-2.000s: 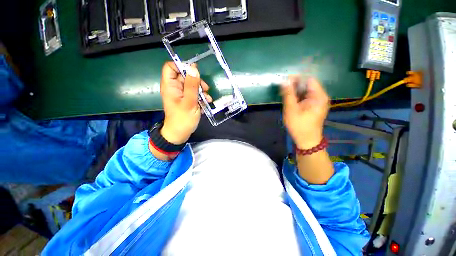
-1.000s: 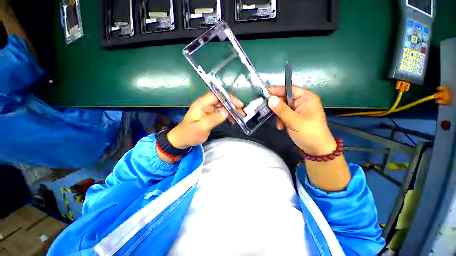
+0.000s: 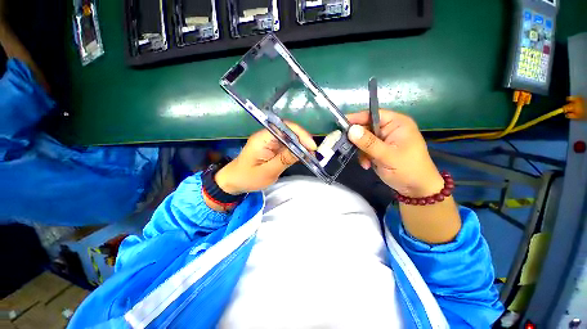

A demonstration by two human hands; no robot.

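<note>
A phone middle frame (image 3: 307, 78) is held tilted above the front edge of the green mat, its far end pointing up and left. My left hand (image 3: 265, 157) grips its lower left long side. My right hand (image 3: 394, 151) pinches its right side near the lower end with thumb and finger. The tweezers (image 3: 374, 106) stick up from my right hand, looking like one flat bar; their lower part is hidden in the fingers. A pale strip (image 3: 331, 142) shows inside the frame's lower end.
A black tray (image 3: 386, 19) with several frames lies at the back. A separate phone part (image 3: 87, 32) lies left of it. A handheld meter (image 3: 533, 48) with a yellow-orange cable (image 3: 508, 128) is at right, beside a grey machine housing (image 3: 569, 212). A person's blue sleeve (image 3: 26, 93) is at left.
My right hand came in from the right and took hold of the frame's right side. Since one second ago, the frame's tilt has changed and its surfaces look darker. Both hands keep their grip.
</note>
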